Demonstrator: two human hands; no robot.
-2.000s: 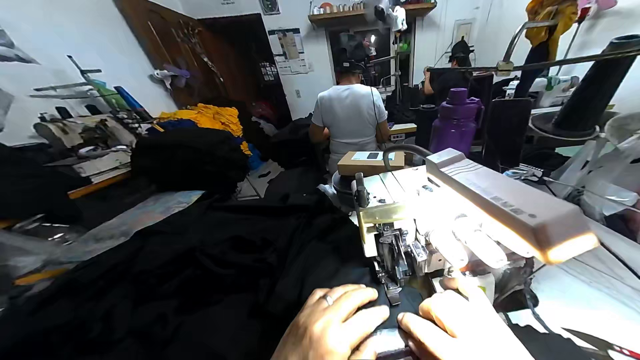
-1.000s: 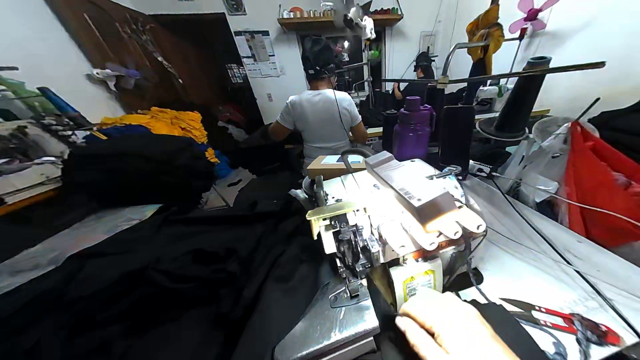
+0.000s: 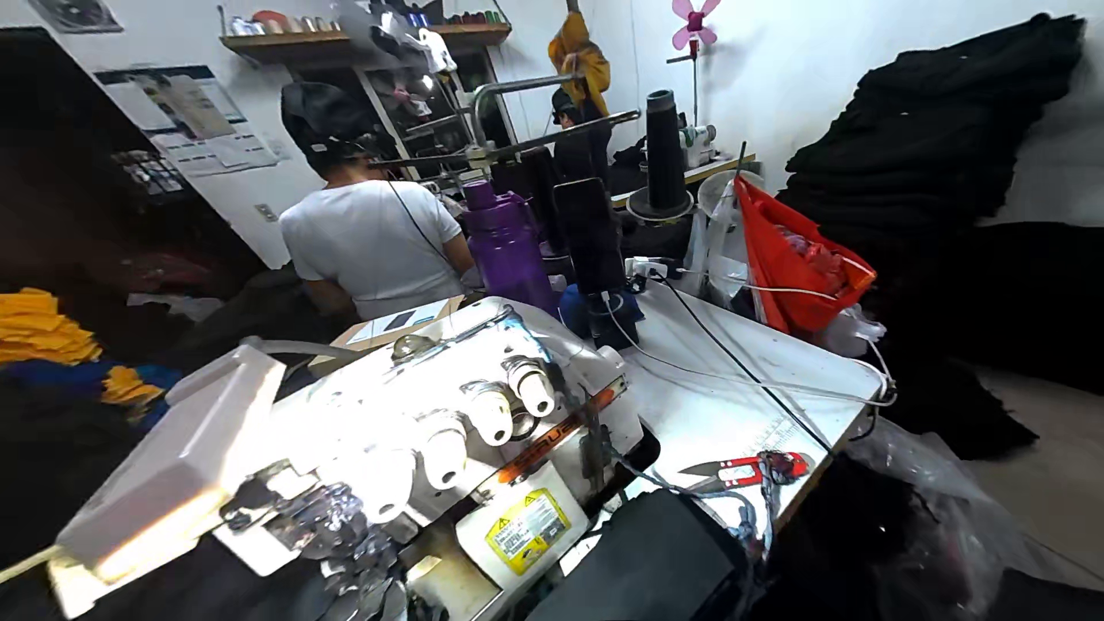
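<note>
Neither of my hands shows in the head view. The white overlock sewing machine [image 3: 371, 414] fills the lower left, brightly lit, with several tension knobs on its front. Its looper and needle area [image 3: 332, 526] lies low in the frame, partly blurred. Black fabric [image 3: 233, 573] lies beneath and beside it at the bottom left. A folded black cloth piece [image 3: 642, 561] rests at the machine's right front, against the white cover with a yellow warning label [image 3: 526, 526]. Red-handled thread snips [image 3: 750, 470] lie on the white table [image 3: 681, 379], with grey thread or cord beside them.
Behind the machine stand a purple bottle [image 3: 513, 246] and a phone [image 3: 589, 233] on a holder. Cables cross the table. A red bag [image 3: 798, 259] hangs at its far right edge, near stacked black fabric [image 3: 923, 147]. A person in a white shirt [image 3: 371, 237] sits ahead.
Two seconds ago both hands were at the machine's needle area on black fabric; one second ago one hand was by its right front. Now both are out of view. The view has swung right.
</note>
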